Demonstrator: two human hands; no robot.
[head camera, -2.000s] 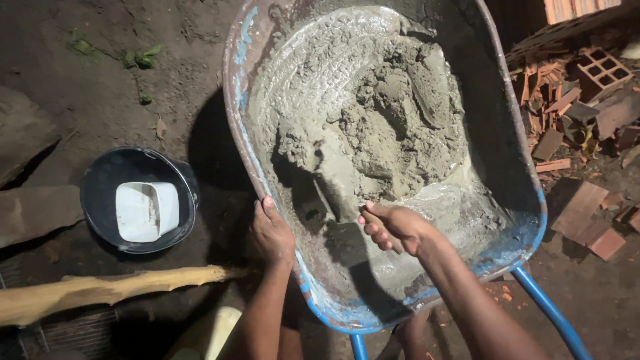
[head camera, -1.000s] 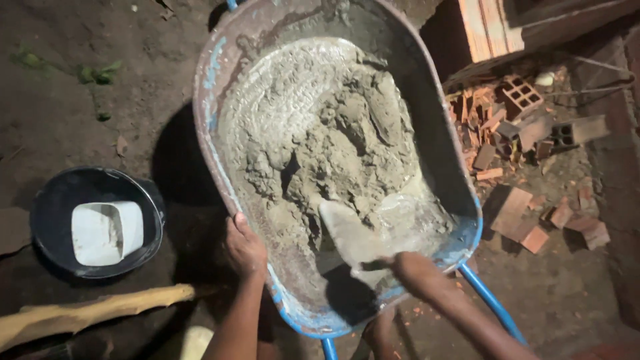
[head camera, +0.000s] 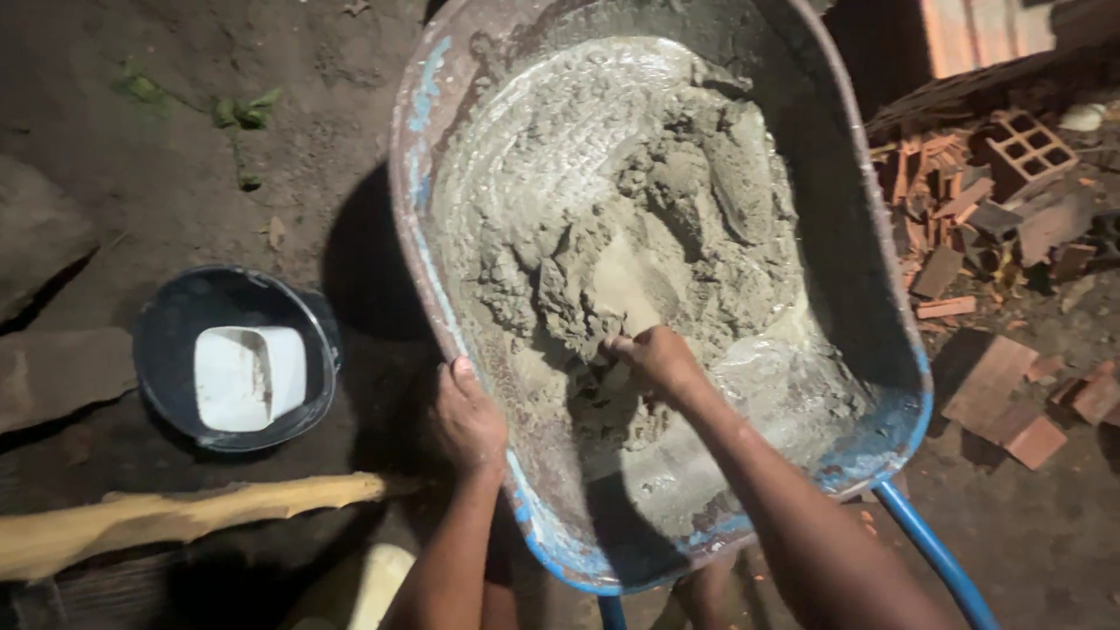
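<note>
Wet grey mortar (head camera: 691, 201) lies heaped in the tray of a blue metal wheelbarrow (head camera: 875, 446), smeared up its left side and thinner toward the near end. My right hand (head camera: 661, 363) is closed around the handle of a trowel (head camera: 626, 284), whose mortar-coated blade rests against the heap near the middle. The handle is mostly hidden by my fingers. My left hand (head camera: 471, 416) grips the wheelbarrow's left rim, fingers over the edge.
Left of the wheelbarrow stands a black bucket (head camera: 232, 437) with a white plastic container (head camera: 232, 381) inside. A rough wooden pole (head camera: 201, 516) lies below it. Broken bricks (head camera: 989, 385) and a hollow brick (head camera: 1032, 149) lie on the right. Blue handles (head camera: 936, 551) extend toward me.
My right hand has moved the trowel from the near part of the tray up to the heap. My left hand stays on the rim. The view has shifted.
</note>
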